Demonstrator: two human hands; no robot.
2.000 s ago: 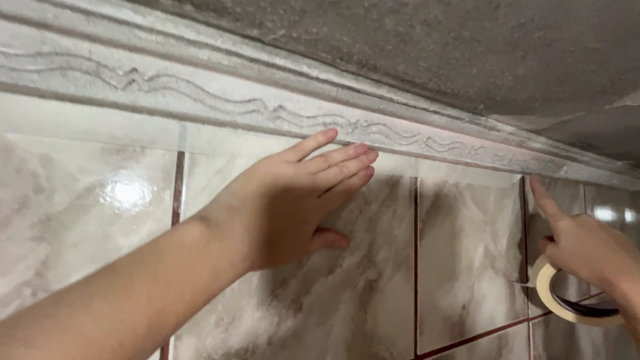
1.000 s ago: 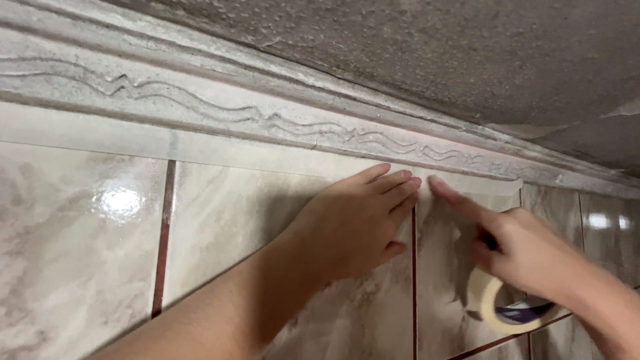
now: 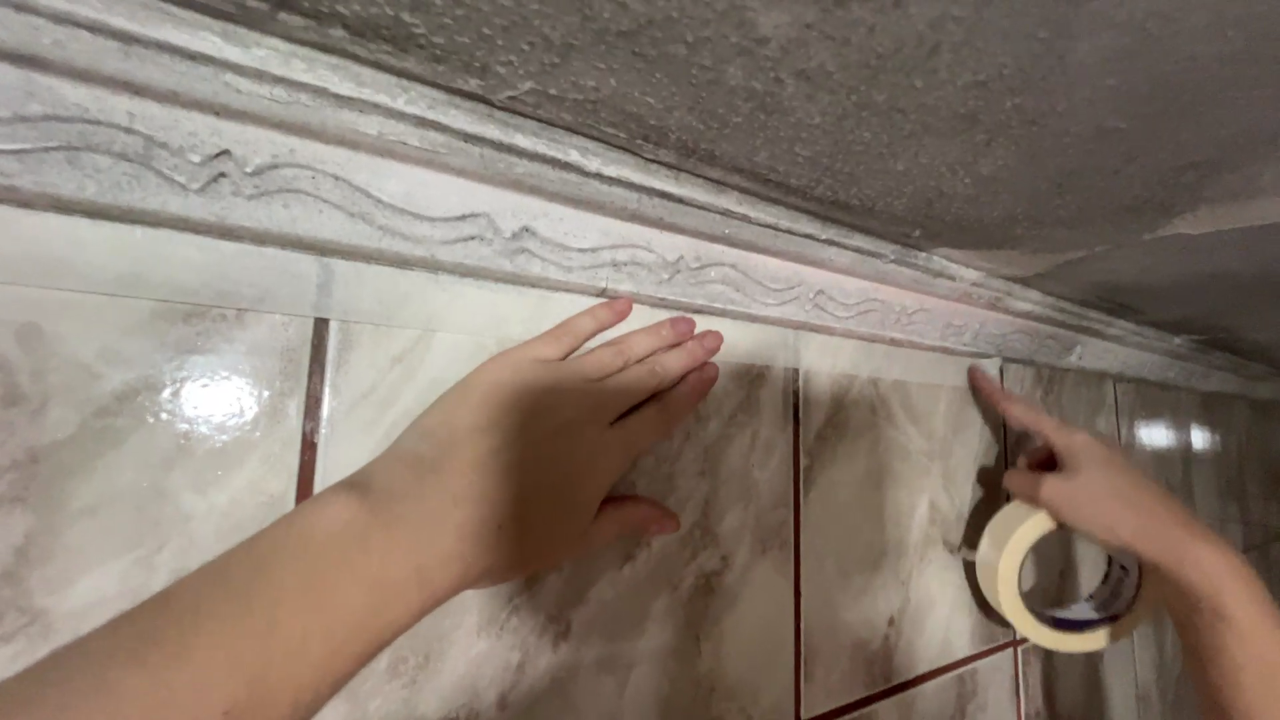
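Note:
A pale strip of masking tape (image 3: pixel 450 310) runs along the top of the marbled wall tiles, just under the grey-white moulding (image 3: pixel 590 250). My left hand (image 3: pixel 570 440) lies flat against the tape and tile, fingers extended, holding nothing. Farther right, the index fingertip of my right hand (image 3: pixel 1080 465) touches the tape near its right end. A cream roll of masking tape (image 3: pixel 1010 590) hangs below that palm, held by the curled fingers, which are partly hidden from view.
Above the moulding spreads a rough grey ceiling (image 3: pixel 800 100) with a patchy, peeling area at the right. Dark red grout lines (image 3: pixel 797 540) divide the glossy tiles (image 3: pixel 900 540). Light reflects off tiles at the left and right.
My right hand, with the tape roll, moved left along the tape to beside my left hand, then back right to near the strip's end. My left hand stays against the wall.

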